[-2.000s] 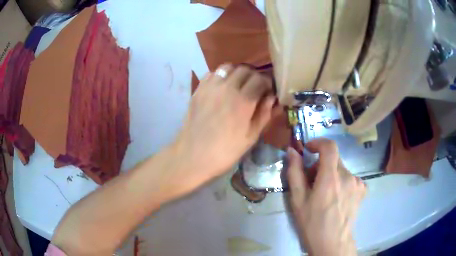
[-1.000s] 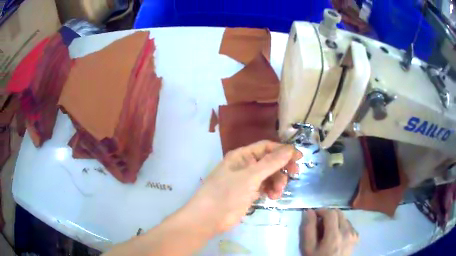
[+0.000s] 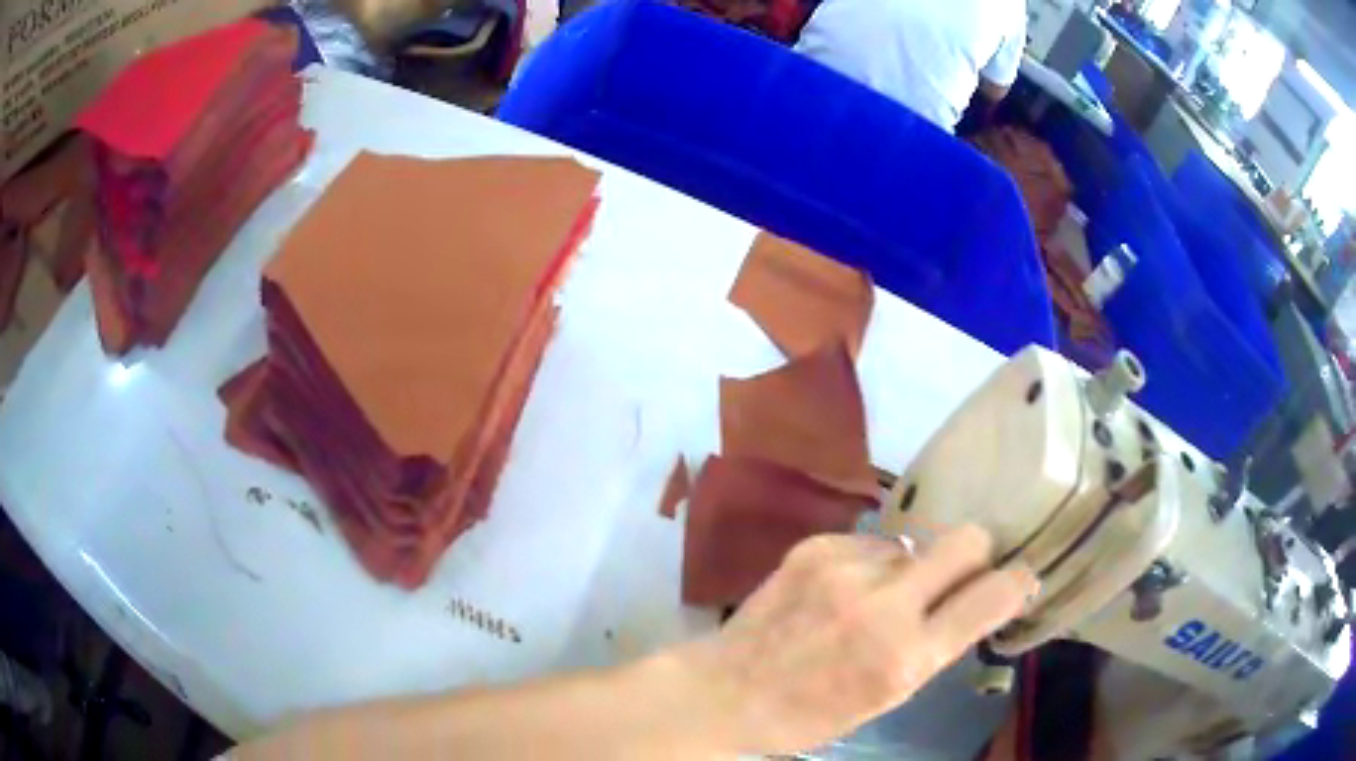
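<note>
My left hand (image 3: 870, 632) is at the lower front of the cream sewing machine head (image 3: 989, 454), fingers bent by the needle area. The hand hides the presser foot and needle, and whether it pinches anything cannot be told. My right hand is out of the picture. Loose rust-brown panels (image 3: 773, 528) lie in a line behind and left of the head, with a tiny brown scrap (image 3: 675, 486) beside them. A thick bundle of cut pieces (image 3: 424, 290) with a brown top sits on the white table to the left.
A second bundle (image 3: 194, 89) with a red top stands at far left. A blue bin (image 3: 773, 164) is behind the table. A person in a white shirt (image 3: 907, 52) is beyond it. A cardboard box (image 3: 89, 75) is at upper left. A dark phone (image 3: 1062, 699) lies under the machine arm.
The view has tilted up and turned, showing more background. Both hands were at the needle area first; my right hand then moved to the table's front edge and is now out of view.
</note>
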